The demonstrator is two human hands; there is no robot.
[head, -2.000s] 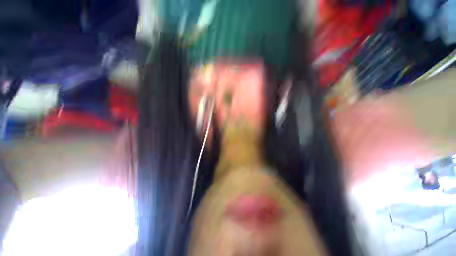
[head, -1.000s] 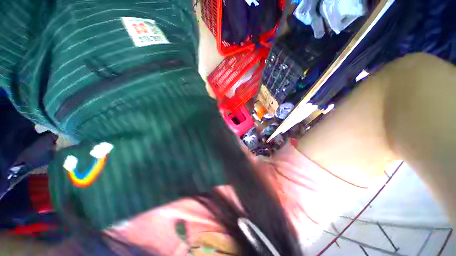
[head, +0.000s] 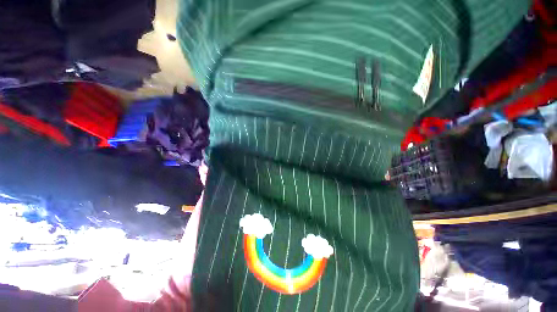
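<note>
The dark green pinstriped garment [head: 360, 244] on the body fills the middle of the head view. It carries a rainbow patch [head: 287, 277] with two white clouds. A dark band runs across its folds, and two narrow dark marks and a white label [head: 425, 76] show above right. Neither of my hands can be made out clearly. A blurred pinkish patch at the lower left edge of the garment may be skin or sleeve; I cannot tell which. No held thing is visible.
At left are a red container [head: 91, 113], a blue one [head: 135, 122] and a dark crumpled bundle [head: 180, 125]. At right are a black crate [head: 421, 173], white bags [head: 530, 155] and a pale table edge [head: 501, 214]. Both lower sides are overexposed.
The view has turned from a blurred face and neck, then a tilted torso, to the green garment in the middle. The bare arm at the right has left the picture.
</note>
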